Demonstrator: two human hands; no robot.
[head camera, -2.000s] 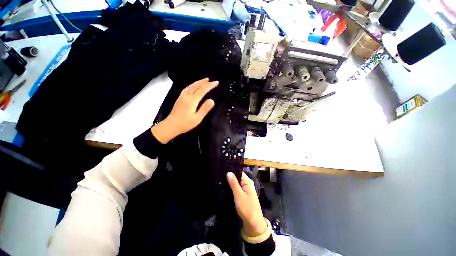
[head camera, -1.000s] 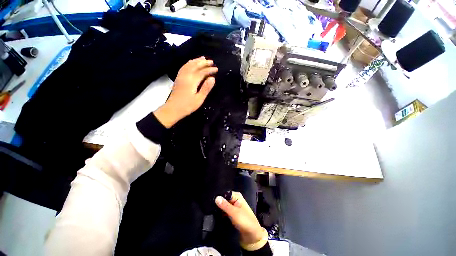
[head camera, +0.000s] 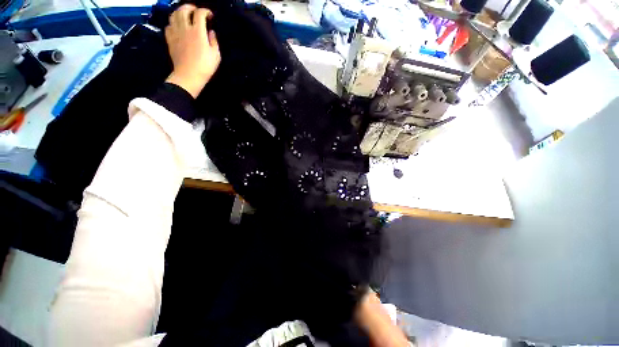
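The black patterned panel (head camera: 309, 152), with rings of small white dots, lies spread from the upper left across the table edge and down toward the lap. Its right border lies beside the overlock machine (head camera: 370, 68). My left hand (head camera: 192, 51) is at the upper left with its fingers curled on black cloth. My right hand (head camera: 374, 317) is low at the right, blurred, at the panel's lower edge; its fingertips are hidden by the cloth.
A black garment pile (head camera: 88, 129) lies on the left. Orange-handled scissors (head camera: 15, 119) and a dark spool (head camera: 50, 57) are at far left. Black thread cones (head camera: 560, 59) stand at upper right. The white table (head camera: 448, 183) has a wood-coloured edge. A small yellow-green box (head camera: 545, 143) is at right.
My left hand has moved up and left onto cloth near the pile. My right hand has moved down and right. The panel is spread wider, showing several dotted rings.
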